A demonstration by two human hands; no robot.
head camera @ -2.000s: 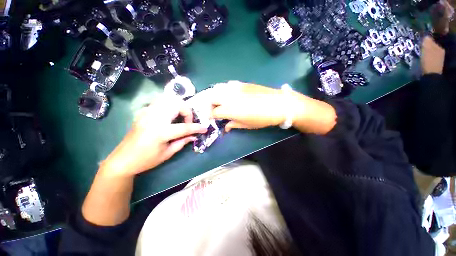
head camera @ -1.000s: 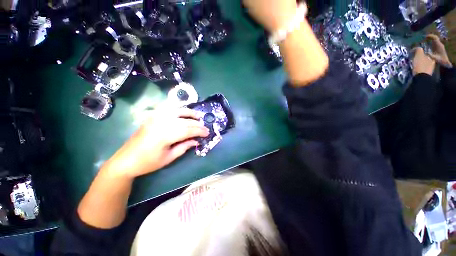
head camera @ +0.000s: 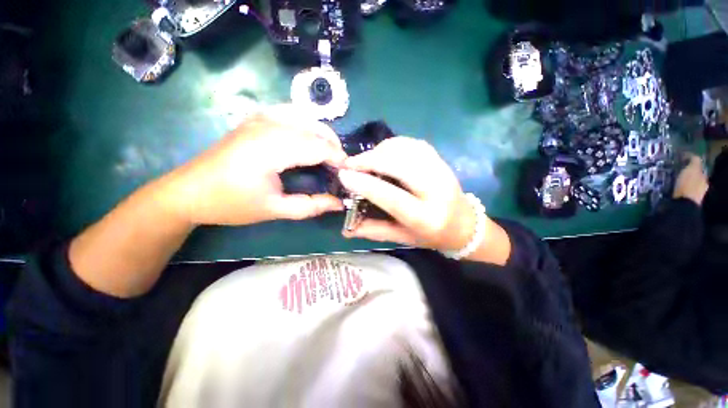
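Note:
A black camera housing lies on the green mat in front of me, largely covered by my hands. A small silvery part shows at its near side between my fingertips. My left hand grips the unit from the left, thumb and fingers curled around its dark edge. My right hand, with a pale bracelet at the wrist, pinches the small part from the right. The inside of the housing is hidden by my fingers.
A white ring part hangs from an open black shell just beyond my hands. More shells lie at the back left. Two black units, a dark heap of small parts and white rings lie at the right, near another person's hand.
My right hand has come back from the far right to the unit and now works beside my left hand. The view has shifted, so the benchtop parts appear moved.

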